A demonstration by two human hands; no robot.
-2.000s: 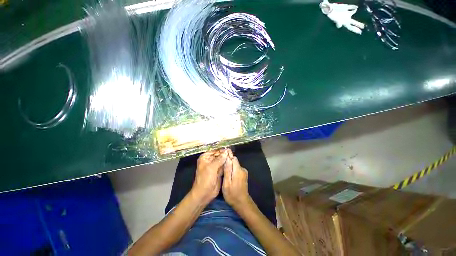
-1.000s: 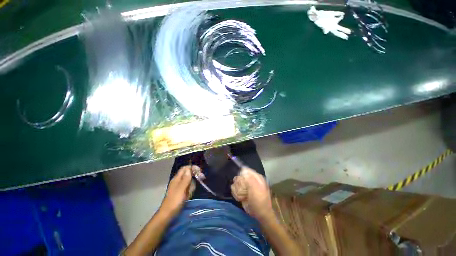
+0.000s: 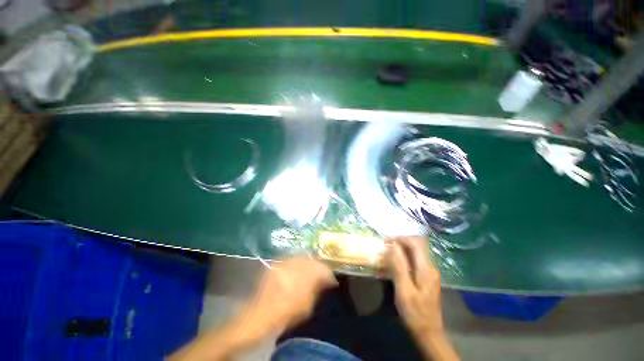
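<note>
My left hand (image 3: 293, 285) is blurred at the table's front edge, left of the yellow-tan pad (image 3: 349, 248). A faint thin curved strand shows beside it; I cannot tell if the hand holds it. My right hand (image 3: 413, 271) is over the pad's right end, its fingers bent; what they hold is hidden. Behind the pad lie a glaring straight clear bundle (image 3: 300, 194), a pale curved bundle (image 3: 368, 176) and, touching it on the right, a dark shiny coil (image 3: 452, 211). A few silvery arcs (image 3: 226, 187) lie farther left.
White gloves (image 3: 563, 158) and dark wire loops (image 3: 614, 169) lie at the right. A white bottle (image 3: 521, 90) stands beyond the pale metal rim (image 3: 212, 108). Blue bins (image 3: 92, 289) are below left, another blue one (image 3: 512, 303) below right. A clear plastic bag (image 3: 49, 67) is upper left.
The view has swung up and left. My hands have moved from over the lap to the table edge and lie farther apart. The strand seen between them a second ago is no longer clear.
</note>
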